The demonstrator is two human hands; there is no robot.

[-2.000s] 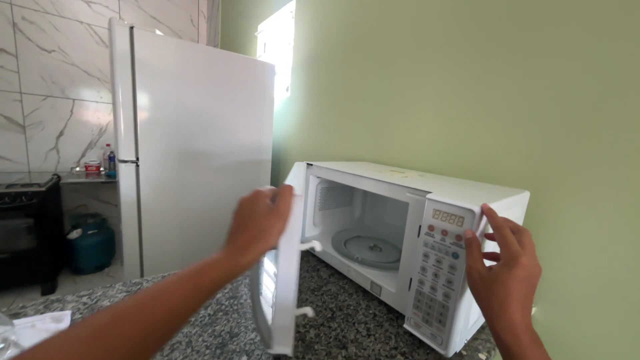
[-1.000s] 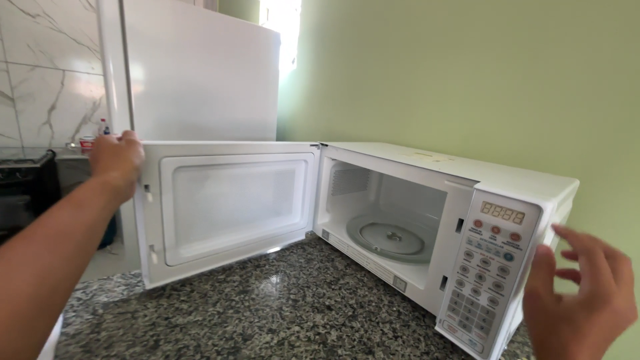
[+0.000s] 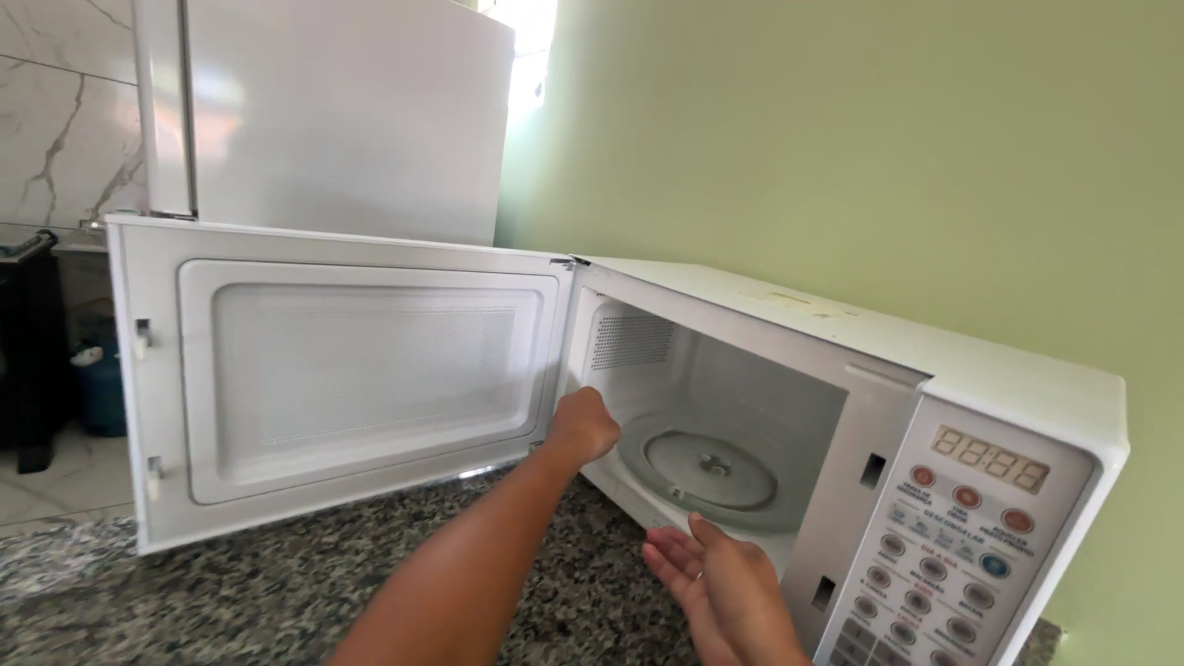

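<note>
A white microwave oven (image 3: 980, 370) stands with its door (image 3: 370, 370) swung wide to the left. Inside the cavity lies a round glass turntable plate (image 3: 712, 467). My left hand (image 3: 583, 427) is at the left side of the cavity opening, near the plate's left edge, with its fingers curled; whether it touches anything is hidden. My right hand (image 3: 721, 583) is palm up at the front of the opening, just below the plate's front rim, fingers apart and holding nothing. The control panel (image 3: 962, 546) is to the right of my right hand.
The microwave rests on a speckled granite counter (image 3: 231, 592). Behind the door stands a white refrigerator (image 3: 342, 120). A green wall (image 3: 832, 139) rises behind the microwave. At the far left are a black stove (image 3: 28, 351) and a blue gas cylinder (image 3: 100, 379).
The microwave door has swung wider. My left hand has let go of its edge and moved right to the cavity. My right hand has moved from beside the control panel to the front of the opening.
</note>
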